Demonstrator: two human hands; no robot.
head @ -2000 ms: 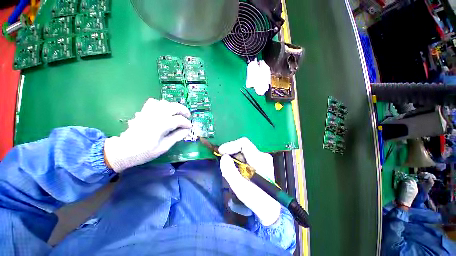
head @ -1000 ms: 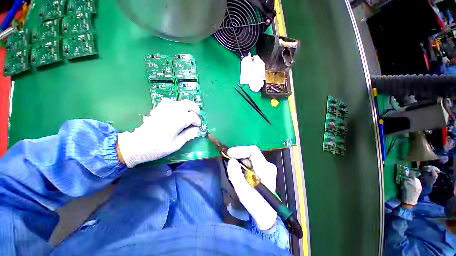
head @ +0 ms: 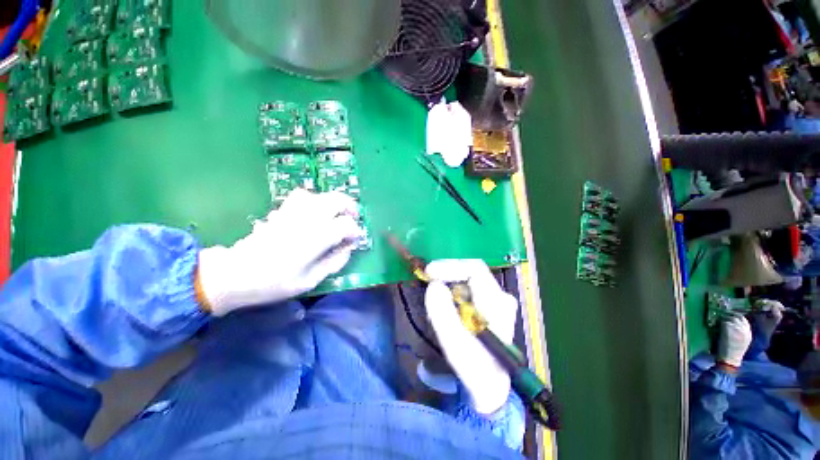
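A green PCB panel (head: pixel 310 154) lies on the green mat in front of me, its near end partly covered. My left hand (head: pixel 286 241), in a white knit glove, is over that near end with its fingers bent together on the boards. Any solder wire at the fingertips is too small to tell. My right hand (head: pixel 472 328), also gloved, grips a soldering iron (head: pixel 517 370) like a pen. The iron's brownish tip points up and left over the mat, a little right of the panel and apart from it.
More PCB panels (head: pixel 81 85) lie far left. Black tweezers (head: pixel 451 190), white crumpled piece (head: pixel 448 133), cleaning tray (head: pixel 491 153), iron stand (head: pixel 494 94) and fan (head: pixel 424 54) are right. A clear hood (head: pixel 310 31) hangs above. The conveyor (head: pixel 598 359) carries a panel (head: pixel 598 234). Another person's gloved hand (head: pixel 735 340) shows far right.
The iron's tip was at the panel's near right corner and has moved right, away from it, with my right hand. My left hand has shifted over more of the near boards. The view has shifted slightly.
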